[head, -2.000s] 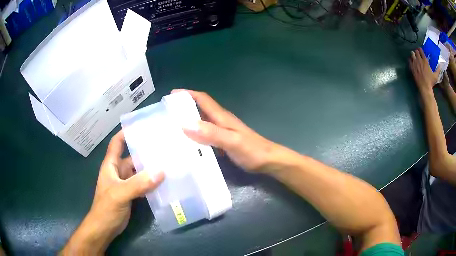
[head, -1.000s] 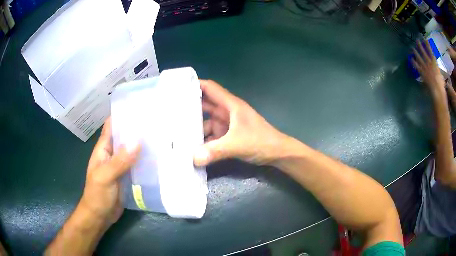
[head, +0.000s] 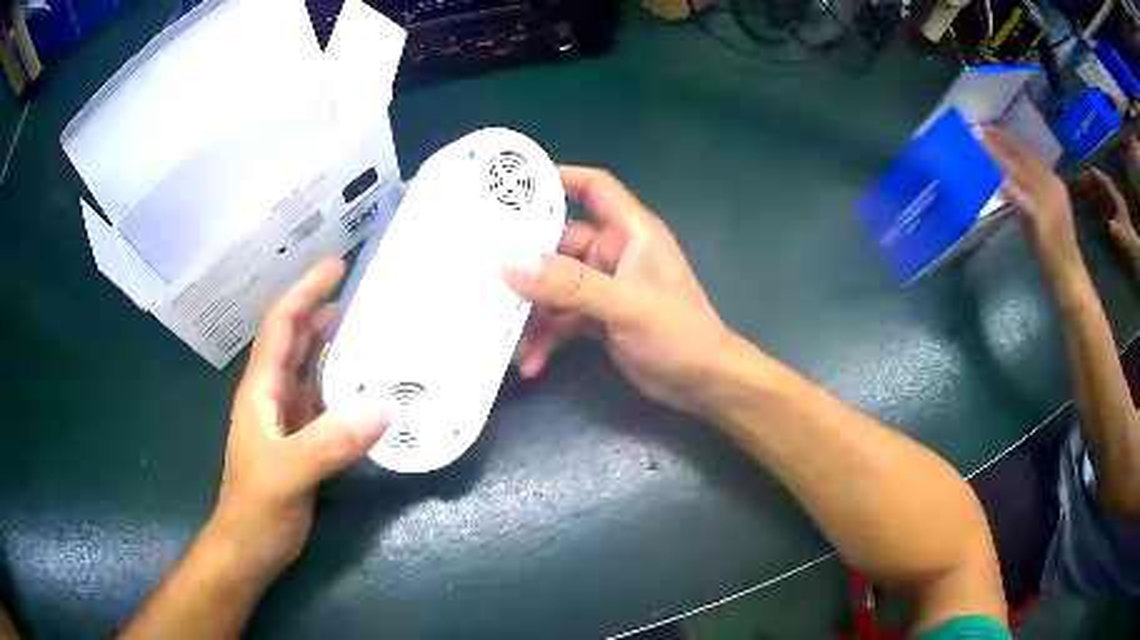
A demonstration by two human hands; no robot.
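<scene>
The white oblong appliance unit (head: 444, 300) is held above the bench, its opaque top cover facing me, tilted with the upper end to the right. A round slotted grille shows near each end. A sliver of the translucent body shows along its left side; the rest is hidden. My left hand (head: 269, 438) holds the lower left side, thumb on the cover by the lower grille. My right hand (head: 625, 288) holds the right side, thumb on the cover, fingers at the edge. The open retail carton (head: 269, 250), white with black print, stands behind at the left.
The bench has a dark green mat (head: 700, 163). A black audio unit (head: 500, 38) stands at the back. At the right, another person's hand (head: 1038, 200) holds a blue and white carton (head: 938, 194). Cables and blue items lie at the back right.
The unit has turned from showing its side and translucent body to showing its cover and grilles. Both hands have shifted grip with it. The other person's blue carton has come further in from the right.
</scene>
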